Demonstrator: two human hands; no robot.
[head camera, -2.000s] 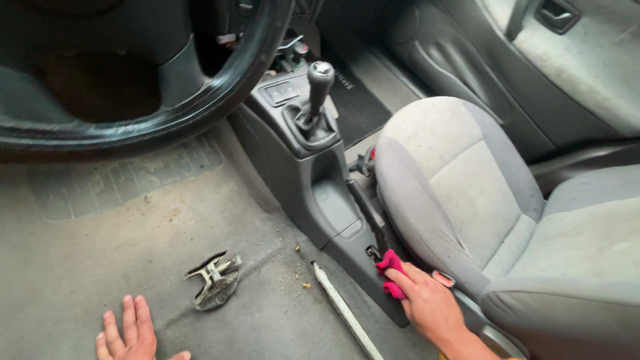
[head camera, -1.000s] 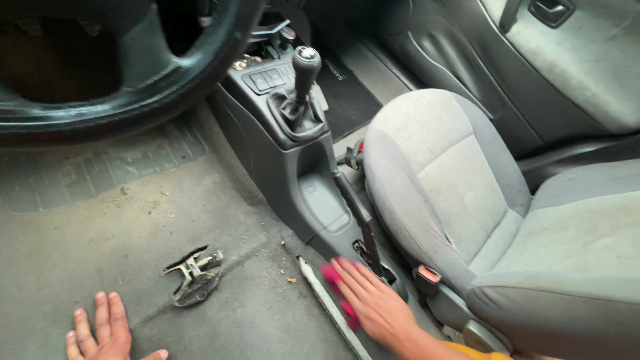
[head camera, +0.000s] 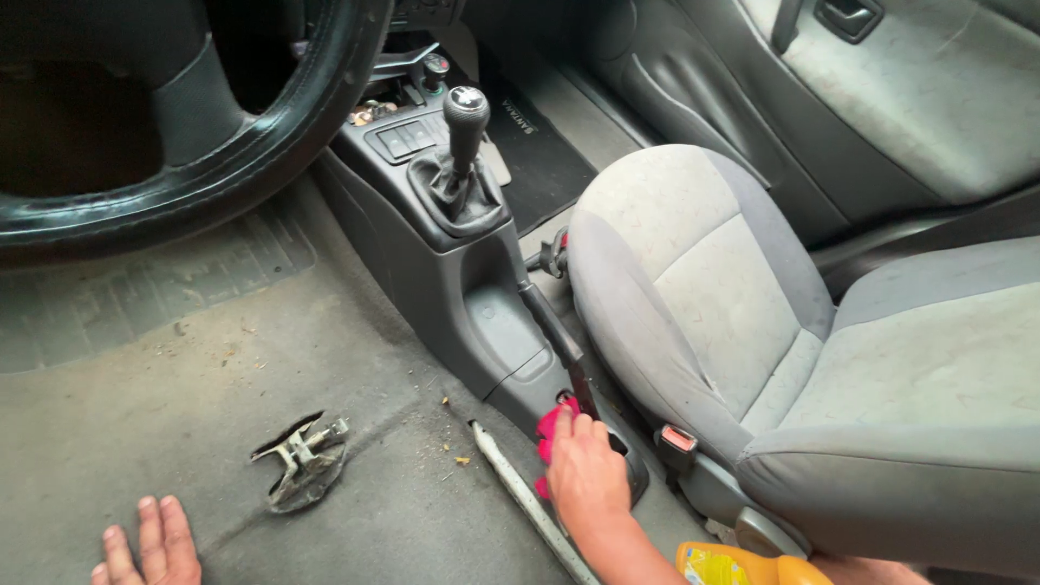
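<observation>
My right hand (head camera: 591, 467) presses a bright pink cloth (head camera: 552, 443) against the rear of the grey plastic center console (head camera: 487, 325), beside the base of the handbrake lever (head camera: 551, 325). Part of the cloth is hidden under the fingers. My left hand (head camera: 153, 548) rests at the lower left on the grey floor carpet (head camera: 390, 520), fingers apart, holding nothing. Between the hands, a metal bracket (head camera: 302, 455) pokes through a cut in the carpet, and a worn metal seat rail (head camera: 520, 491) runs along the console. A yellow-orange plastic bottle (head camera: 747, 566) shows at the bottom edge.
The steering wheel (head camera: 325, 106) fills the upper left. A gear lever (head camera: 465, 130) stands on the console. The grey fabric passenger seat (head camera: 715, 268) and its seat-belt buckle (head camera: 678, 443) are at the right. Crumbs of debris (head camera: 462, 461) lie on the carpet.
My right hand has moved with the pink cloth from beside the seat rail up to the console by the handbrake. The bottle has come into view. My left hand stays on the carpet.
</observation>
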